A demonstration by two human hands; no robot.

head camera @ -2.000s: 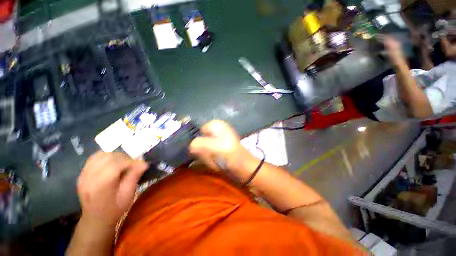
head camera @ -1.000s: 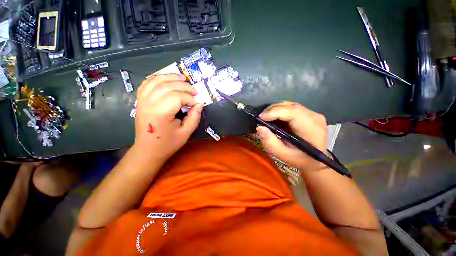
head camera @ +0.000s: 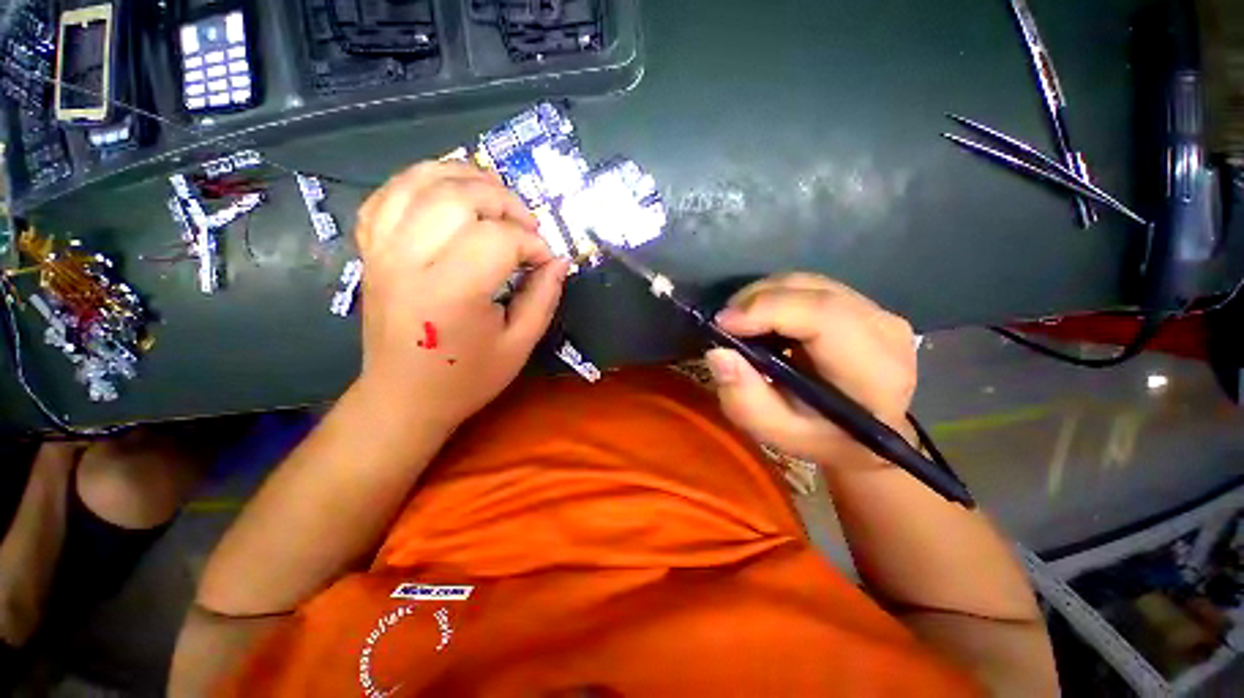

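Note:
My right hand [head camera: 819, 361] grips a black soldering iron [head camera: 805, 386] like a pen. Its thin tip points up-left to the lower edge of the circuit boards. Two small blue-and-white circuit boards [head camera: 525, 143] lie side by side on the dark green bench, the right one [head camera: 625, 205] overexposed. My left hand [head camera: 457, 280] rests at the boards' lower left, thumb and index fingertips together at their lower edge, pinching something too small to make out; its fingers cover part of the left board. A small white part with dark leads [head camera: 576, 359] lies below the left hand.
A black parts tray [head camera: 396, 98] with a keypad phone [head camera: 216, 62] and a yellowish frame [head camera: 85, 62] is upper left. White parts with red wires [head camera: 212, 218] and a gold-and-white flex pile [head camera: 89, 314] lie left. Tweezers [head camera: 1044, 171] cross a metal tool [head camera: 1050, 89] at right. Another person's arm [head camera: 41, 532] shows lower left.
Since two seconds ago the right hand has taken up the soldering iron and both hands are at the boards. In the last second the iron's tip has moved slightly left along the boards' lower edge.

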